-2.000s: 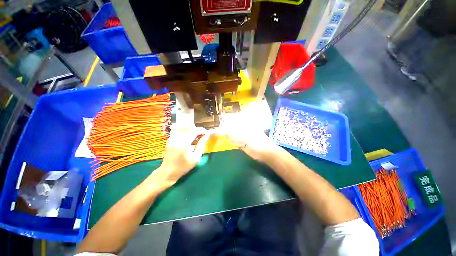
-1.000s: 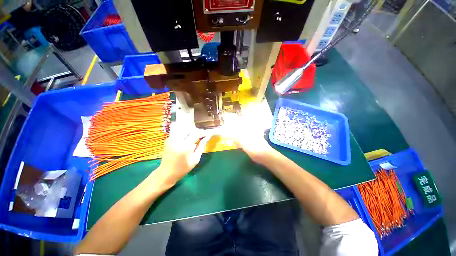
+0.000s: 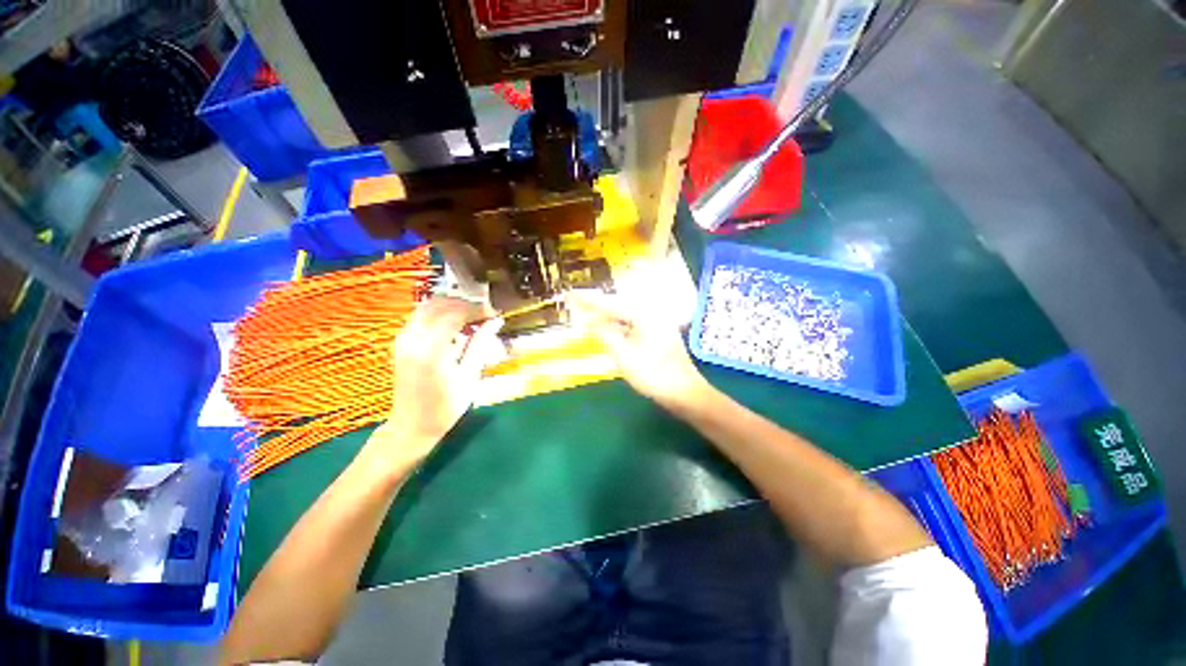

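Observation:
The dark crimping press stands in the centre, its applicator under the ram. My left hand is left of the applicator, its fingers closed on a thin orange wire that reaches toward the die. My right hand is at the right side of the applicator, fingertips near the wire's end. Strong glare hides what the right fingertips hold. A pile of orange wires lies left of the press. Silvery terminals are spread in a light blue tray on the right.
A large blue bin with plastic bags is at the left. A red bin and a lamp head are behind the tray. A blue bin with orange leads is at far right. The green bench mat is in front.
My left hand has moved slightly left, away from the right hand, and an orange wire now shows between them. The whole view has shifted a little.

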